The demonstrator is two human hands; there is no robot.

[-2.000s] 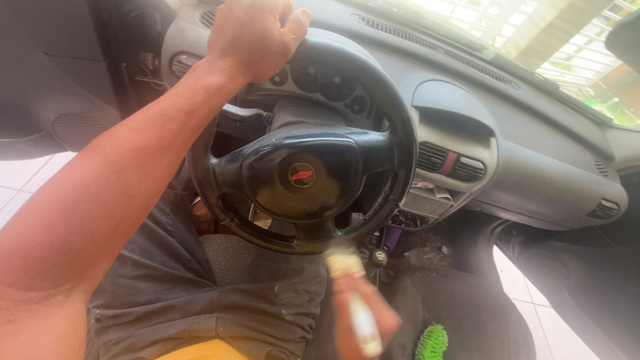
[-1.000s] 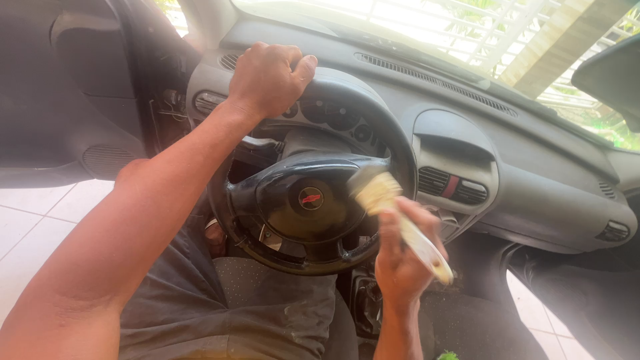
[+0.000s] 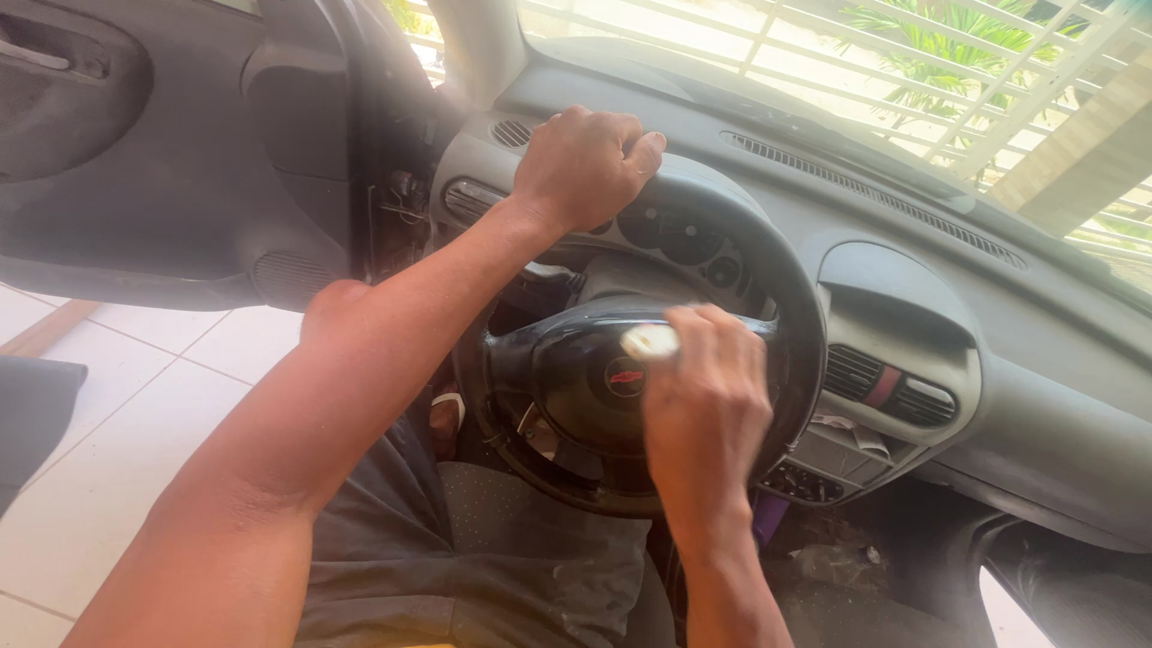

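My left hand (image 3: 589,166) is closed on the top left of the black steering wheel (image 3: 801,333). In front of the wheel's hub (image 3: 585,387), which bears a red Chevrolet emblem, my right hand (image 3: 711,387) grips a brush. Only the pale end of the brush handle (image 3: 650,342) shows, beside my fingers and a little blurred. The bristles are hidden, so I cannot tell whether they touch the hub or the wheel.
Behind the wheel is the instrument cluster (image 3: 675,236). The grey dashboard (image 3: 1035,387) with its centre air vents (image 3: 886,387) runs to the right. At the left stands the opened car door (image 3: 180,162) over a tiled floor (image 3: 162,432). A clear plastic item (image 3: 837,565) lies in the footwell.
My right hand has risen with the brush from below the wheel, passed its right side, and is now in front of the hub. My left hand stays on the rim.
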